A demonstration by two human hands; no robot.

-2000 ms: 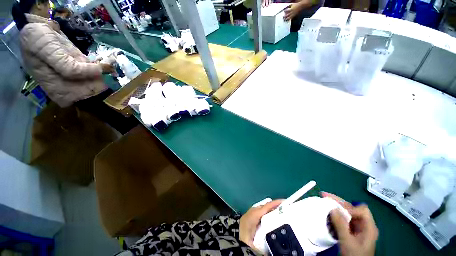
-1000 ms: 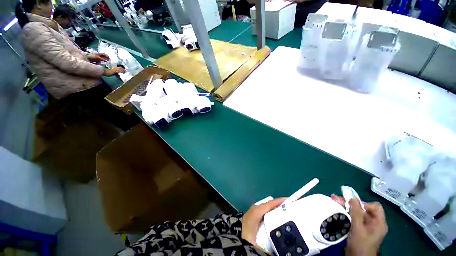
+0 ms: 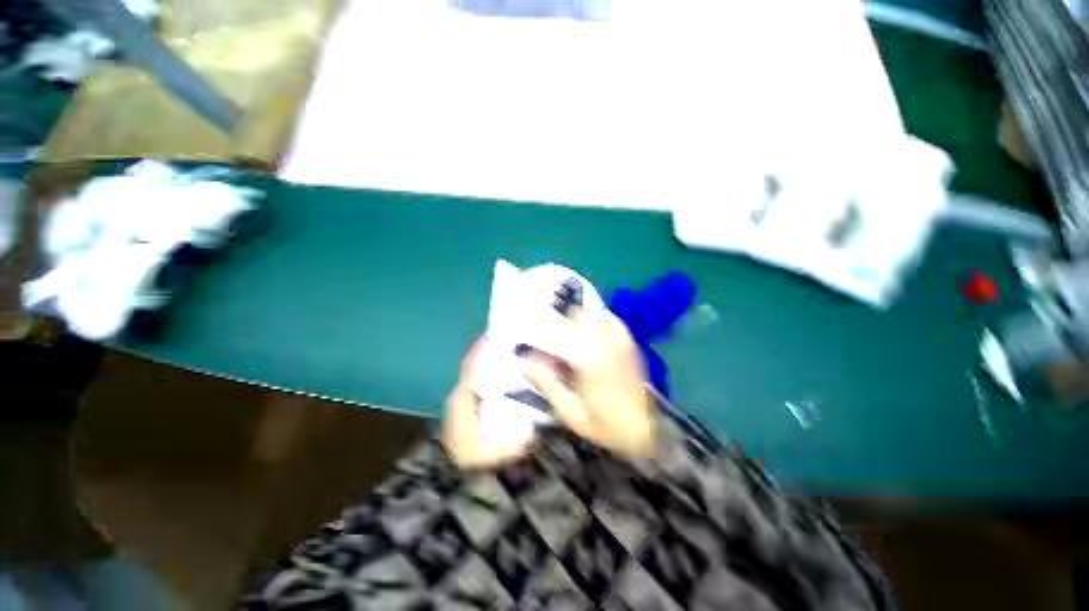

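The frame is blurred. A white security camera (image 3: pixel 516 304) is held upright over the near edge of the green mat. My left hand (image 3: pixel 475 418) grips its lower left side. My right hand (image 3: pixel 603 382) lies across its front and right side, with the fingers bent over it. The fingers cover much of the dark front parts. Whether a wad is in my right fingertips cannot be told. A blue cloth (image 3: pixel 654 306) lies on the mat just right of the camera, partly behind my right hand.
White cameras (image 3: pixel 131 239) are heaped at the left. White units (image 3: pixel 824 215) stand at the right on the white sheet's (image 3: pixel 573 107) edge. A red cap (image 3: pixel 980 288) and small blurred items lie far right. A clear scrap (image 3: pixel 803 413) is on the mat. A metal post (image 3: pixel 161 66) is upper left.
The view has swung right and down. The camera is now turned upright between both hands, and my right hand has moved onto its front. The blue cloth has come into clear view.
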